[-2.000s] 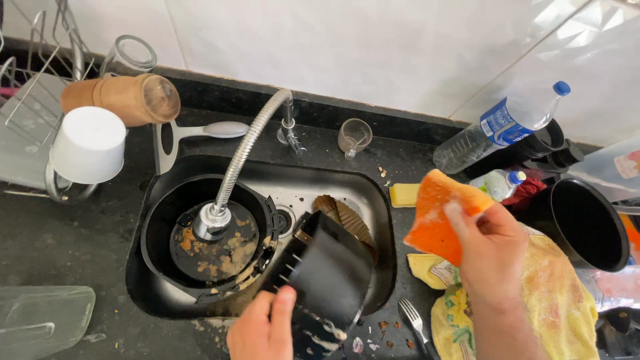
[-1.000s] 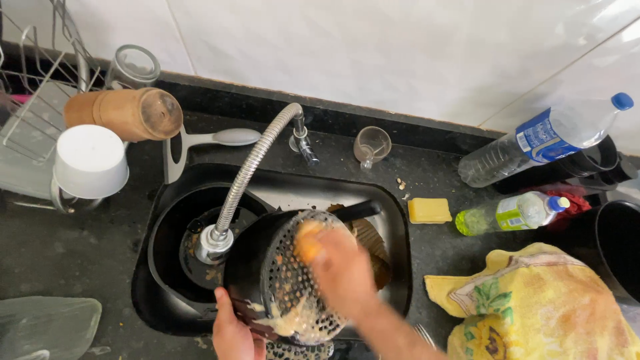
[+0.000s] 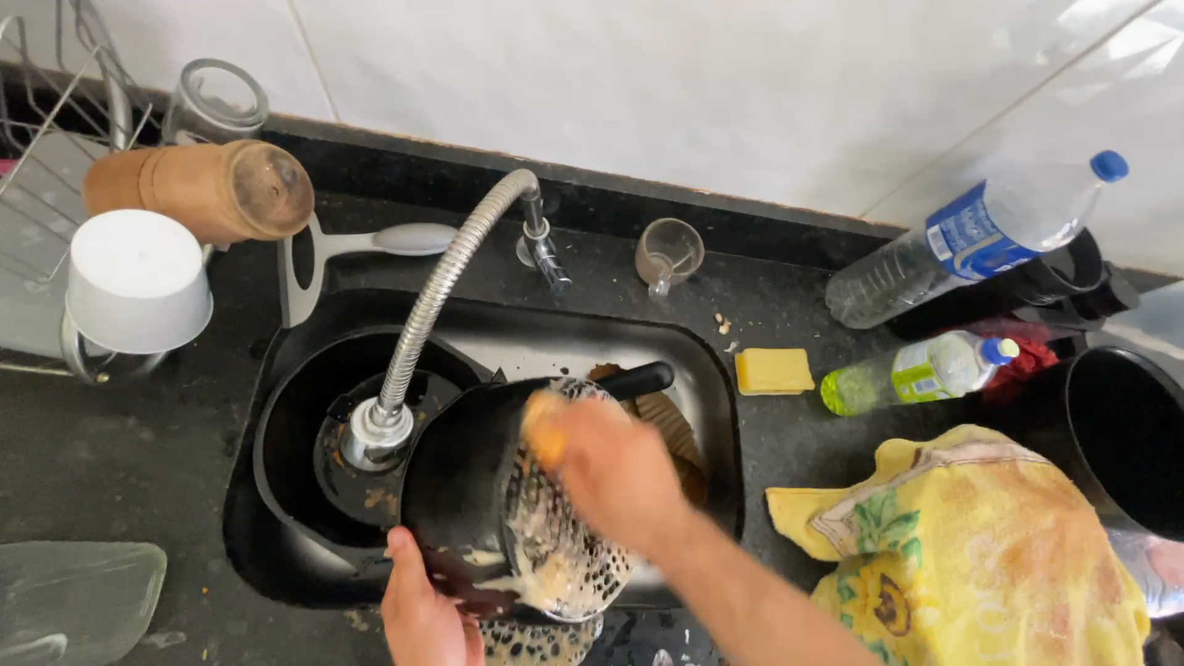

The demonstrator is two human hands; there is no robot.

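Note:
My left hand [image 3: 425,601] grips the lower left side of a black perforated basket [image 3: 462,472], tilted over the sink so its holed bottom faces right. Soap suds and residue coat the holes. My right hand [image 3: 615,462] presses an orange cloth or sponge [image 3: 546,430], mostly hidden by the fingers, on the perforated face. Behind the basket, a black round pan [image 3: 277,453] lies in the left part of the black sink [image 3: 721,435], with food bits inside. The flexible metal faucet [image 3: 444,277] arches over it. A black handle [image 3: 638,380] and a brown ridged item [image 3: 671,425] show beyond the basket.
Right of the sink are a yellow sponge [image 3: 774,371], a green soap bottle [image 3: 916,373], a large plastic bottle [image 3: 971,240], a yellow towel [image 3: 999,546] and a black pot [image 3: 1124,435]. A glass cup [image 3: 669,254] stands behind. Left are a white container [image 3: 139,282] and a wire rack [image 3: 55,185].
Two seconds ago my right hand held the orange cloth or sponge up at the right; now it is on the basket's holed face. The basket has been turned to show that face.

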